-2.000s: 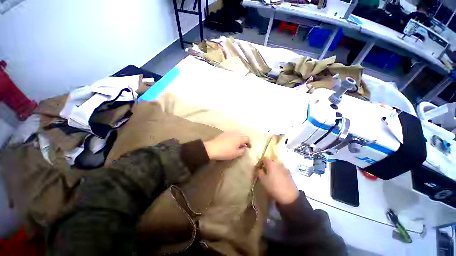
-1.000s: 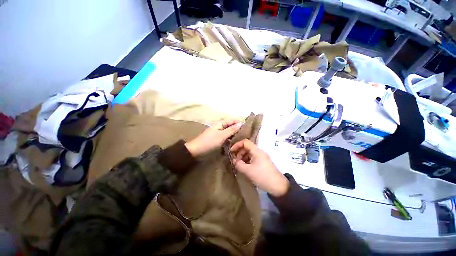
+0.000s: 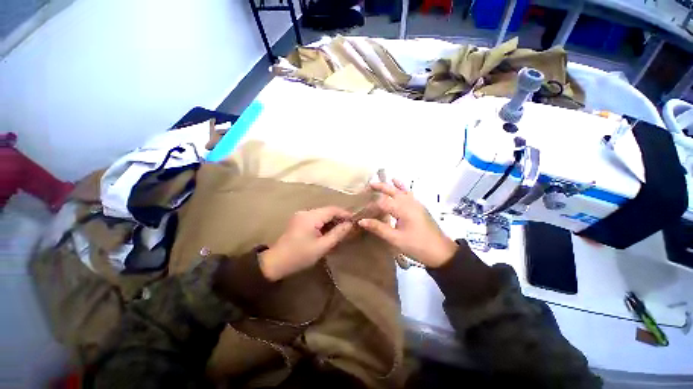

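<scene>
A large tan-brown garment piece [image 3: 251, 205] lies over the white table's front edge and hangs down in front of me, with light stitched edges low down. My left hand [image 3: 304, 241] pinches its cloth edge between thumb and fingers. My right hand [image 3: 403, 226] holds the same edge just to the right, fingertips close to the left ones. The bit between the fingertips is small and mostly hidden. Both hands are left of the sewing machine's needle area.
The white sewing machine [image 3: 562, 171] stands right, with a black cloth strip [image 3: 646, 186] over its arm. A phone [image 3: 550, 258] and green-black snips [image 3: 646, 317] lie right. Cut pieces [image 3: 486, 72] are heaped behind; white and tan garments [image 3: 148, 178] pile at left.
Both hands have stayed on the cloth edge and shifted; the right hand has turned, its fingers now higher. The raised cloth fold near the fingertips is lower. The camera view has shifted.
</scene>
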